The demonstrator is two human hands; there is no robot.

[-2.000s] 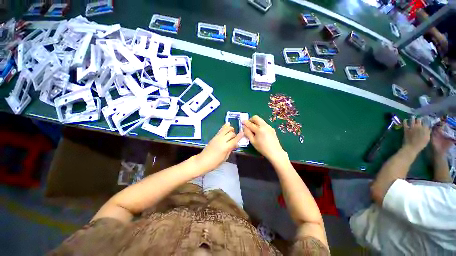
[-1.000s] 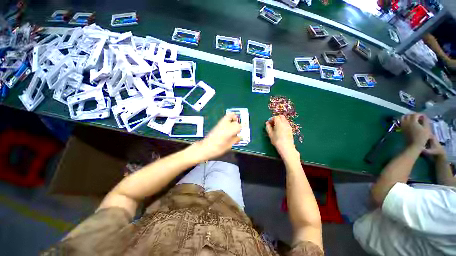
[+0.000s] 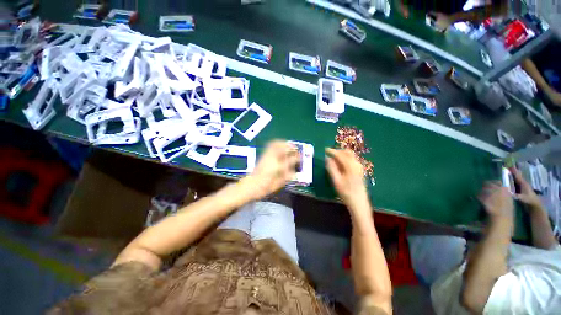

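Note:
A white plastic housing frame lies at the front edge of the green bench. My left hand is at its left side and covers part of it; the fingers are blurred, and whether they grip it cannot be told. My right hand is just right of the frame, apart from it, over the near left side of the pile of copper contacts. Its fingers are bent and blurred; any small part in them cannot be made out. A stack of worked frames stands behind, near the pale strip.
A big heap of white frames covers the left of the bench. Part-assembled units lie along the dark belt behind the pale strip. A neighbour's hands work at the right. A brown cardboard box is under the bench.
Since one second ago, the view has shifted slightly. My right hand has drawn a little toward the frame from the copper pile. The neighbour's hands have moved and hold a pale piece.

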